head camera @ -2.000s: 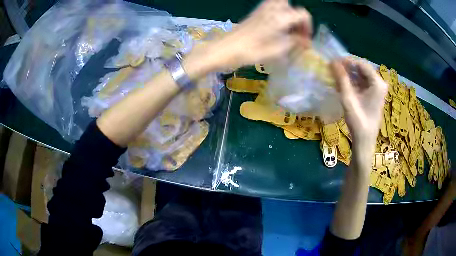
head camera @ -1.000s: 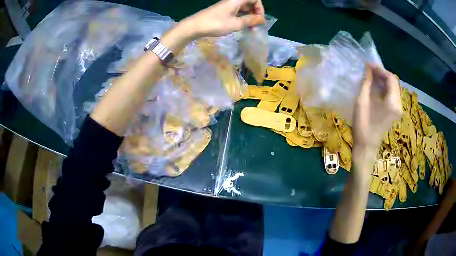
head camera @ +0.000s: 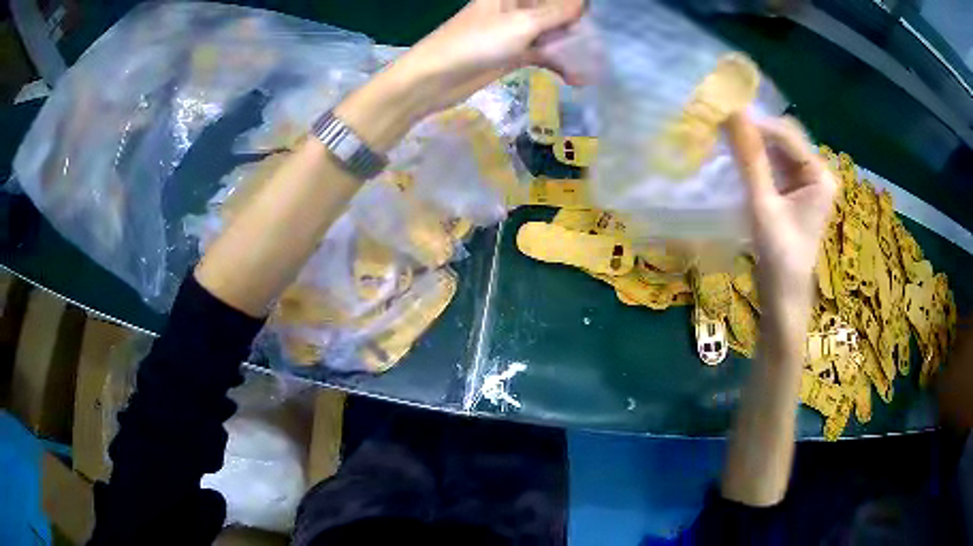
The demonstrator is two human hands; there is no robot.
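Observation:
My left hand [head camera: 539,32] is at the top middle, pinching the edge of clear poly bags, blurred. My right hand [head camera: 787,187] grips the other side of the bags [head camera: 651,160] with thumb and finger, beside a yellow part [head camera: 717,96] that shows at or in the film; whether it is inside cannot be told. Below lie loose yellow parts [head camera: 571,246], and a pale-faced part [head camera: 711,339]. Bagged parts [head camera: 411,309] lie under milky film left of the seam.
A large clear poly bag [head camera: 96,160] lies at far left. A pile of unwrapped yellow parts [head camera: 870,277] is at right. An open carton [head camera: 325,432] with whitish bags [head camera: 256,485] stands below the bench edge [head camera: 427,406]. A blue surface [head camera: 629,491] shows below.
My left hand has moved slightly right to the bags' edge. The bags in my right hand are now stretched between both hands, with a yellow part showing. Another yellow part lies below my left hand.

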